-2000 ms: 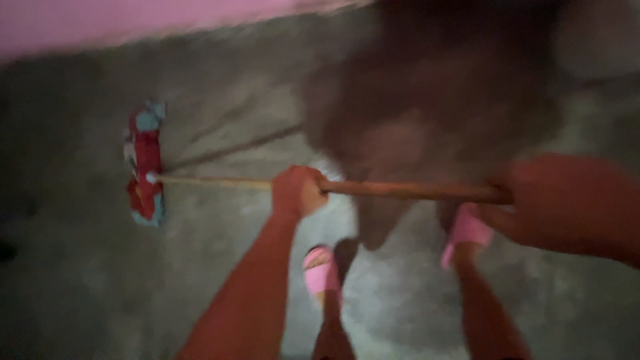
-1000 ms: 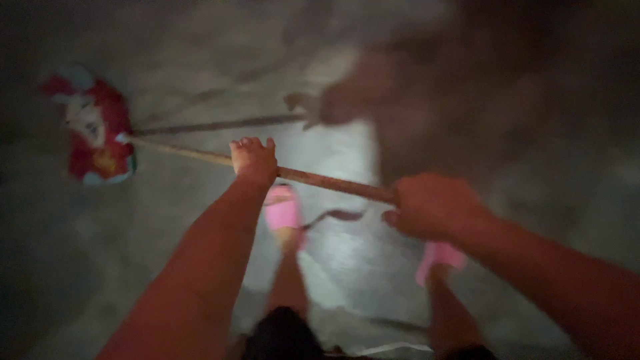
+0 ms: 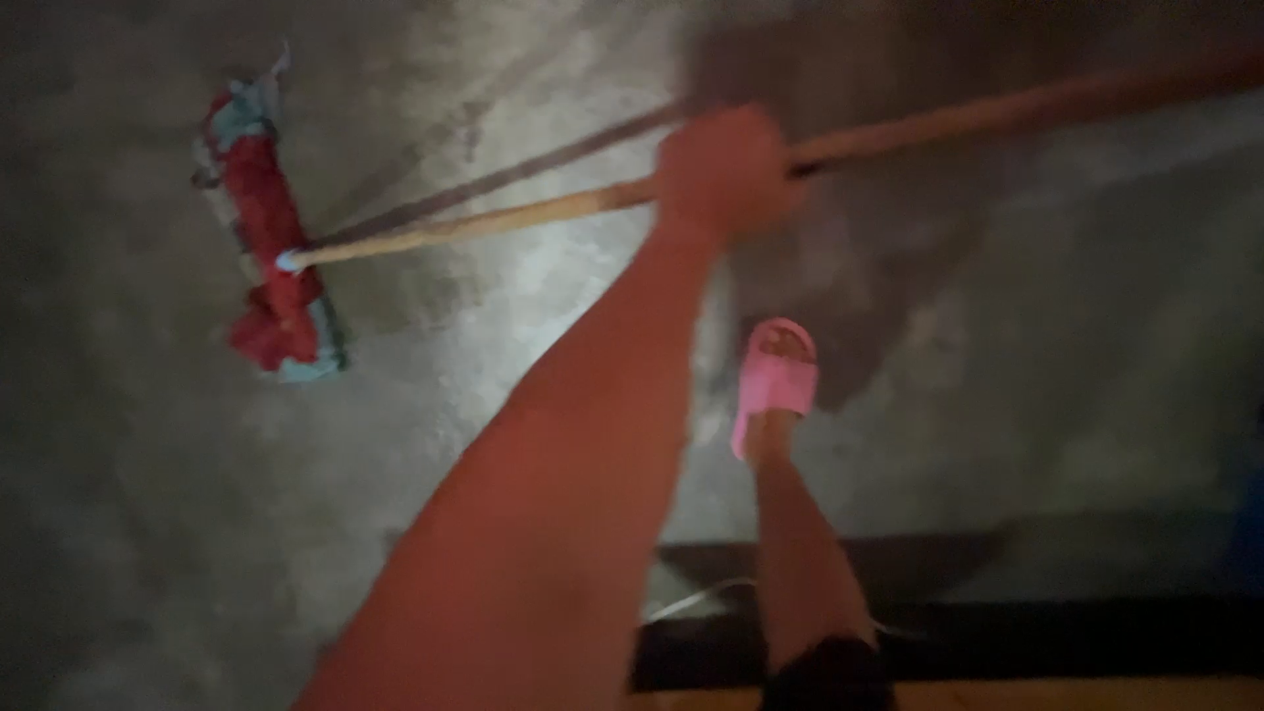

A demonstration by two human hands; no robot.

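Note:
My left hand (image 3: 726, 178) is closed around a long wooden pole (image 3: 533, 210), which slants from the upper right edge down to the left. At the pole's lower end, a red and pale blue cloth (image 3: 272, 217) lies bunched on the concrete floor at the left, with a small whitish piece where pole and cloth meet. The pole's upper part runs out of view at the right. My right hand is not in view.
One foot in a pink slide sandal (image 3: 778, 380) stands on the grey concrete floor (image 3: 474, 425). A thin pale cord (image 3: 701, 597) lies near the bottom, beside a dark strip (image 3: 1066, 632) along the lower edge. Shadows fall across the floor.
My right hand, on the pole in both earlier frames, is out of view. The pole now slants up to the right, and the cloth has gone from spread out to a narrow bunch.

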